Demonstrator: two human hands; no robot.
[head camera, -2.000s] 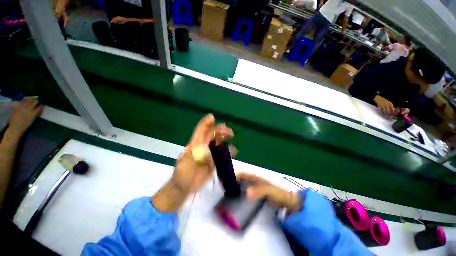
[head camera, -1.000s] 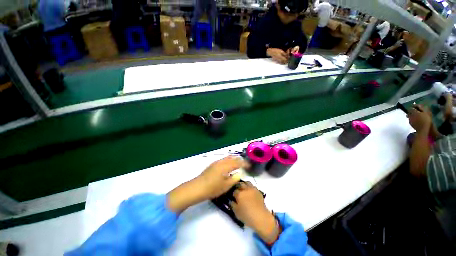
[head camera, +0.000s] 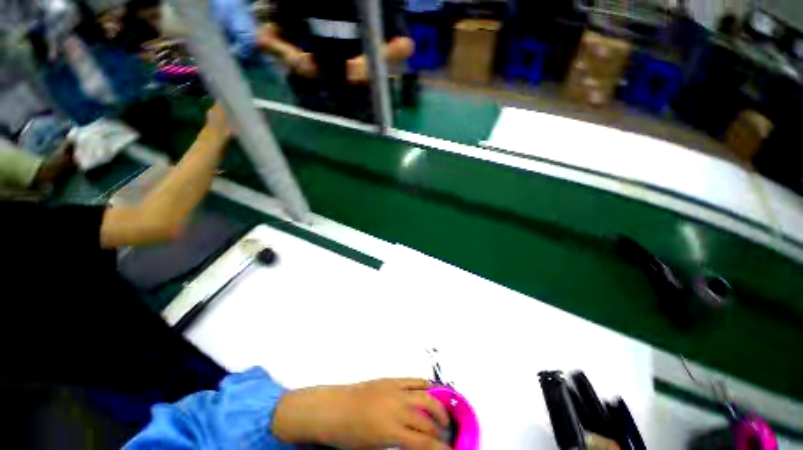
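My left hand (head camera: 365, 415) is closed around a dark dryer body with a bright pink end ring (head camera: 469, 424) at the bottom centre; the frame's edge cuts it off. Thin lead wires (head camera: 436, 367) stick up from the body. Several black handle shells (head camera: 560, 406) lie side by side on the white bench to its right. A small skin-coloured patch, likely a fingertip of my right hand (head camera: 601, 442), shows among the shells at the bottom edge. The rest of that hand is out of the picture, so its grip is hidden.
Another pink-ringed body (head camera: 755, 433) stands at the lower right with wires up. A body with handle (head camera: 711, 290) lies on the green belt (head camera: 493, 237). A mallet (head camera: 266, 256) lies at the bench's left end. A metal post (head camera: 255, 132) and a person's arm (head camera: 163, 206) are at left.
The view has swung left. My left hand now holds a pink-ringed body instead of working at the black handle pieces. My right hand has nearly left the picture. The belt piece shows farther right.
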